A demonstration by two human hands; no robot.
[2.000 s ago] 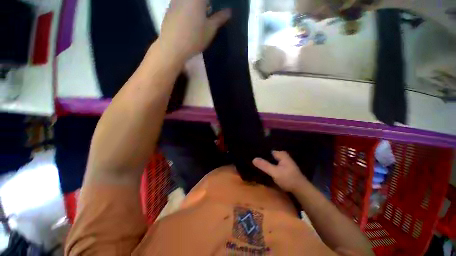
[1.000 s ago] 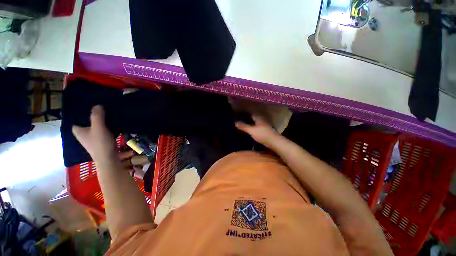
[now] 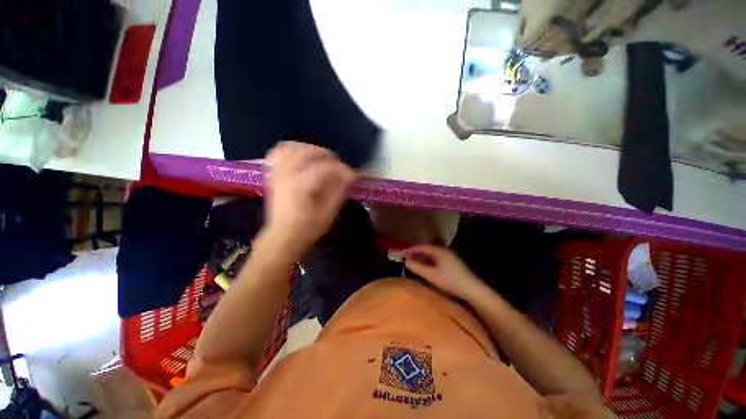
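Dark curved panels (image 3: pixel 278 82) lie on the white tabletop left of the machine, their lower ends near the purple edge. My left hand (image 3: pixel 307 192) is blurred, its fingers curled at the table edge by the panels' lower end; whether it grips cloth I cannot tell. My right hand (image 3: pixel 442 268) is low over my lap, fingers bent, a tiny pale spot at the fingertips; I cannot tell if it holds anything. A dark panel (image 3: pixel 164 250) hangs below the table edge at the left. A narrow dark strip (image 3: pixel 646 131) lies right of the needle.
The cream machine head (image 3: pixel 671 24) and lit needle area are at the upper right, over the grey bed plate (image 3: pixel 564 114). Red baskets stand below the table at left (image 3: pixel 155 335) and right (image 3: pixel 695 327). A black device (image 3: pixel 57 49) and red flat item (image 3: pixel 132 65) are upper left.
The dark piece stretched between my hands now hangs at the left, out of both hands. My left hand has moved right and up to the table edge; my right hand is slightly lower.
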